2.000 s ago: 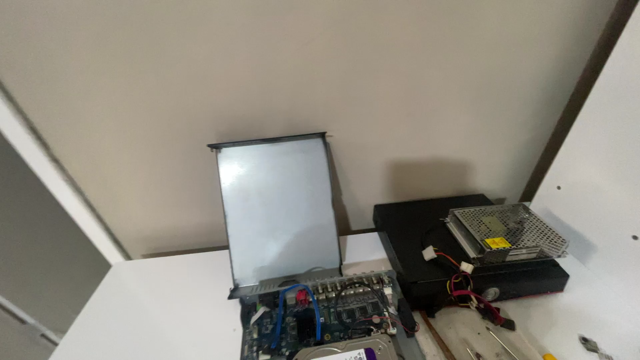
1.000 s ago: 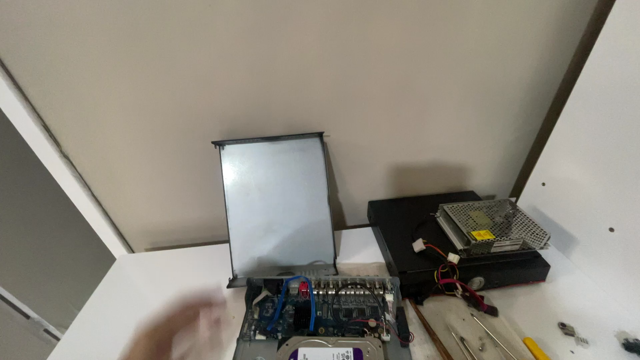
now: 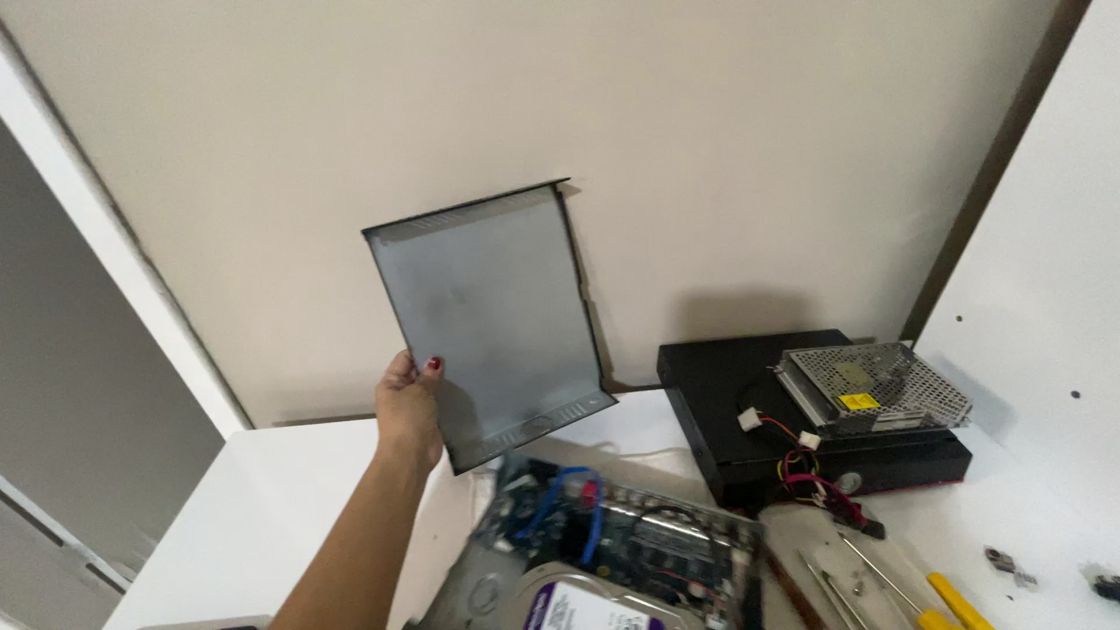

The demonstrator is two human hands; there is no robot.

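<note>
My left hand [image 3: 411, 407] grips the lower left edge of a metal case cover [image 3: 490, 324], thumb on its grey inner face. The cover is tilted and raised in front of the wall, with vent slots along its top and bottom flanges. Below it lies an open recorder chassis [image 3: 472, 569] with a circuit board [image 3: 639, 542], a blue cable [image 3: 598, 525] and a hard drive [image 3: 560, 591] bearing a purple and white label. The chassis looks slightly blurred and runs out of the bottom of the view. My right hand does not show.
On the right, a perforated metal power supply [image 3: 884, 385] with wired connectors [image 3: 750, 419] sits on a black case [image 3: 726, 394]. In front are yellow-handled tools [image 3: 958, 602], tweezers [image 3: 831, 586] and small metal parts [image 3: 999, 560]. The wall [image 3: 612, 114] stands behind the white table [image 3: 254, 507].
My left hand has come in and taken hold of the case cover. The cover stood upright behind the chassis before; now it is tilted and lifted. The chassis has turned askew.
</note>
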